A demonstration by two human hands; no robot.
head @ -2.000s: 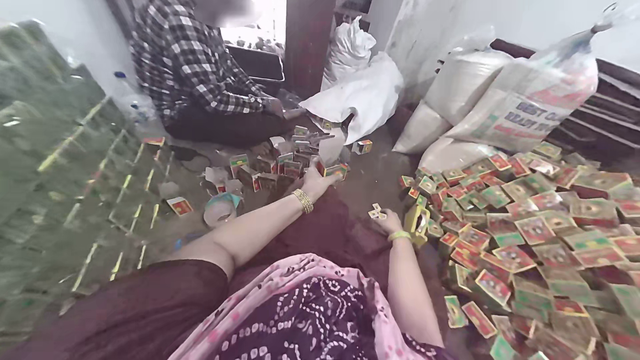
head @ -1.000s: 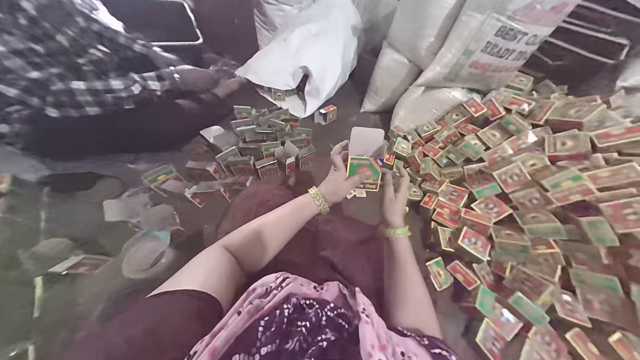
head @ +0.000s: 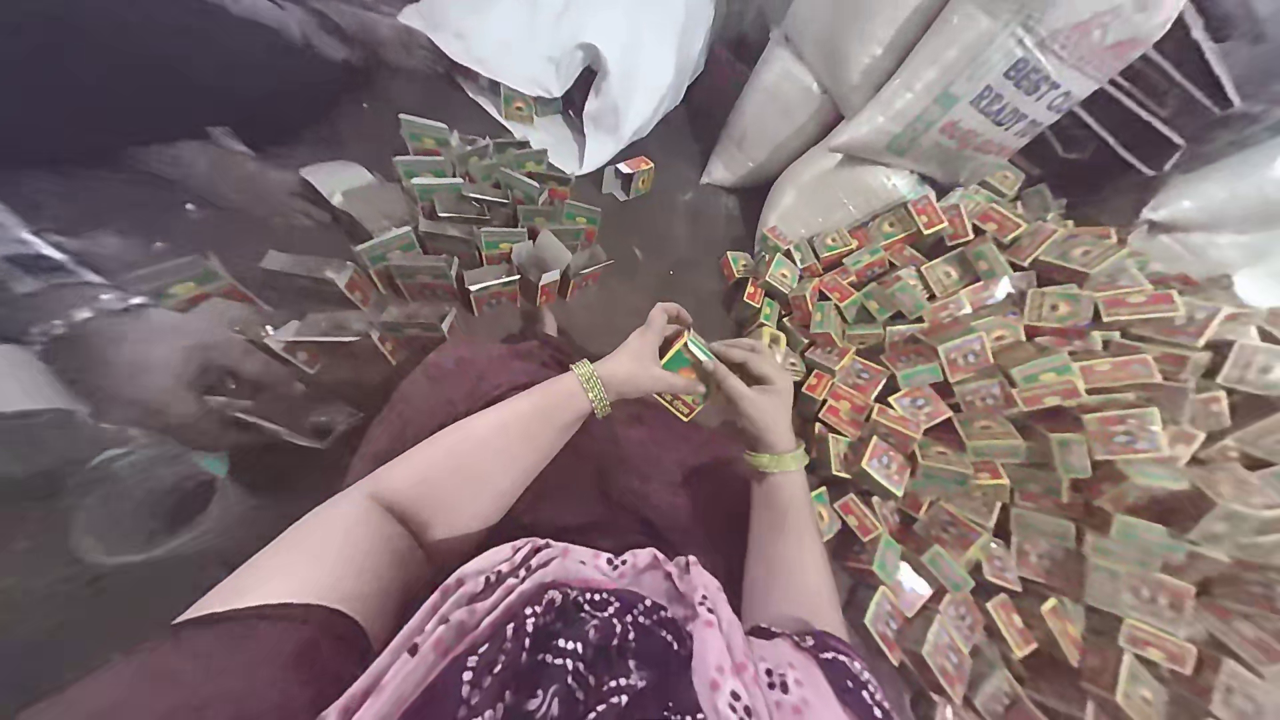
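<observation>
My left hand [head: 645, 360], with gold bangles at its wrist, is closed on a small green, red and yellow printed carton [head: 683, 375] above my lap. The fingers of my right hand [head: 750, 385] press at the carton's upper right edge; a yellow-green band is on that wrist. Whether the carton's flap is fully folded in cannot be told. Ahead and to the left stand several cartons with raised flaps [head: 495, 285]. A large heap of closed cartons [head: 965, 360] lies on the floor to my right.
A white sack [head: 640, 60] with a carton at its mouth lies ahead, one open carton [head: 635, 178] beside it. Filled sacks [head: 780, 115] lean behind the heap. Another person's blurred hand [head: 190, 370] is at the left, above a round translucent container [head: 150, 500].
The pale flap that stood up from the held carton a second ago no longer shows upright. My right hand has come onto the carton. The other person's hand has come to the left side. The view has shifted.
</observation>
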